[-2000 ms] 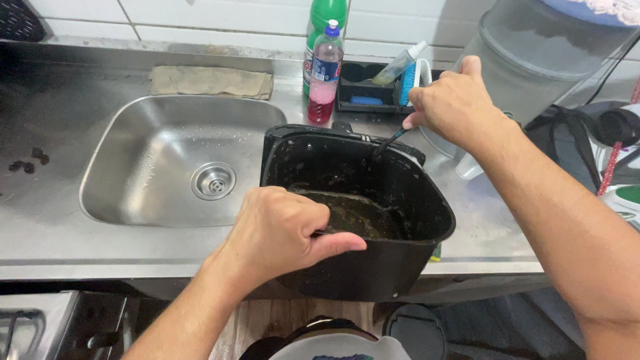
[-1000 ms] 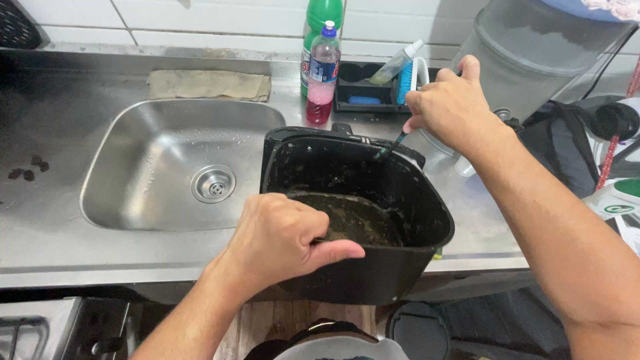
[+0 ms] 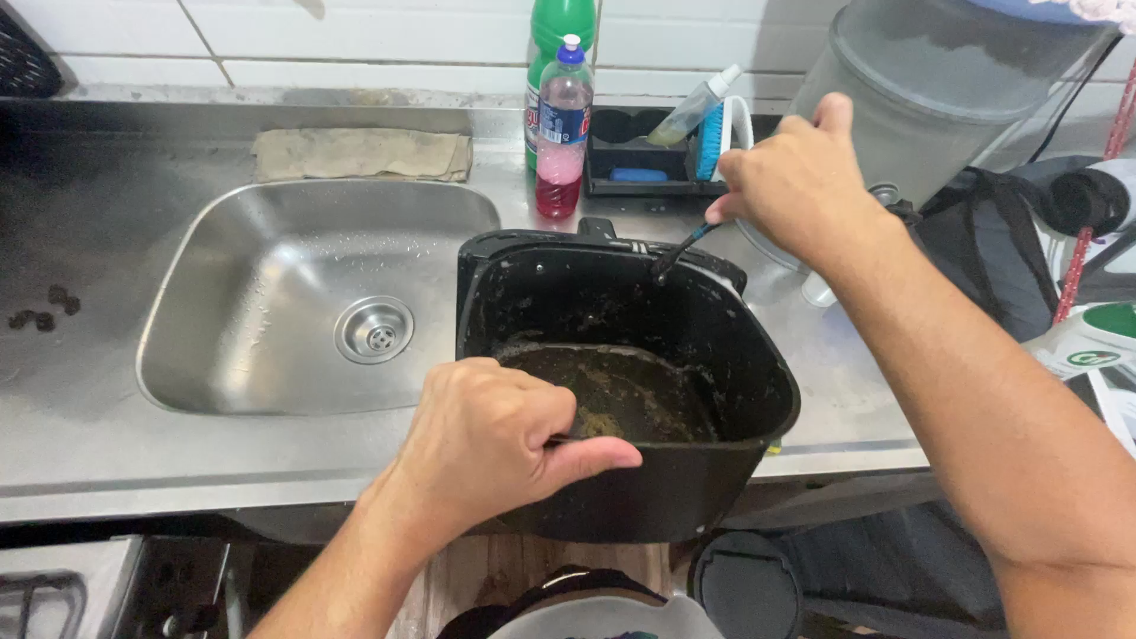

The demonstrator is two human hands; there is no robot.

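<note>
My left hand (image 3: 497,444) grips the near rim of a black air fryer basket (image 3: 612,493), its thumb along the outside. The basket is tilted toward me at the counter's front edge, and dark, murky liquid (image 3: 621,390) lies inside. A thin dark brush (image 3: 690,248), probably a toothbrush, is held by its handle in my right hand (image 3: 790,186). Its tip touches the inner far wall near the right corner. Pale foam clings to the rim there.
To the left is a steel sink (image 3: 284,293), with a folded cloth (image 3: 364,155) behind it. Behind the basket stand a bottle of pink liquid (image 3: 561,133), a green bottle (image 3: 564,22) and a black caddy (image 3: 612,185). A large translucent container (image 3: 923,89) stands at the back right.
My right hand and the brush have moved slightly along the basket's far wall. My left hand keeps its hold on the near rim.
</note>
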